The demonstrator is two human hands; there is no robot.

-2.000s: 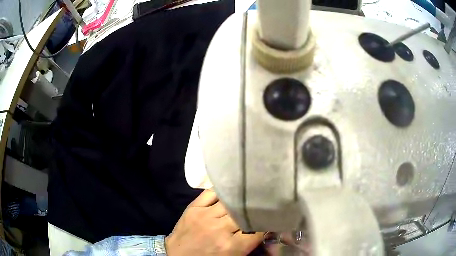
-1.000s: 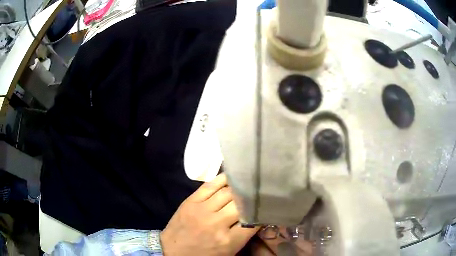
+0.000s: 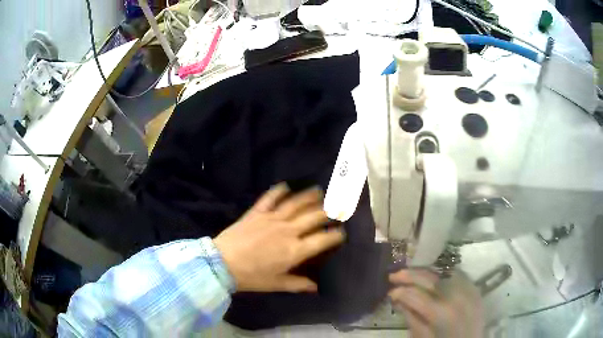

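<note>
The large black cloth (image 3: pixel 258 125) lies on the white machine table, left of the white sewing machine head (image 3: pixel 413 158). My left hand (image 3: pixel 281 241) lies on the cloth with its fingers spread, left of the machine; the fingertips are blurred. My right hand (image 3: pixel 440 304) is blurred, at the cloth's right edge just below the machine's front end; whether its fingers pinch the cloth cannot be told. The white curved take-up lever cover (image 3: pixel 438 204) hides the needle. Small metal parts (image 3: pixel 449 257) show beside it.
Dark thread snips (image 3: pixel 494 278) lie on the bed right of my right hand. Small metal pieces (image 3: pixel 557 234) lie further right. A dark flat case (image 3: pixel 285 49) and a pink item (image 3: pixel 201 56) are at the back. A wood-edged table (image 3: pixel 73 132) stands at the left.
The view has pulled back, showing more of the table. My left hand has come away from the machine's front end and spread on the cloth. My right hand now shows more fully.
</note>
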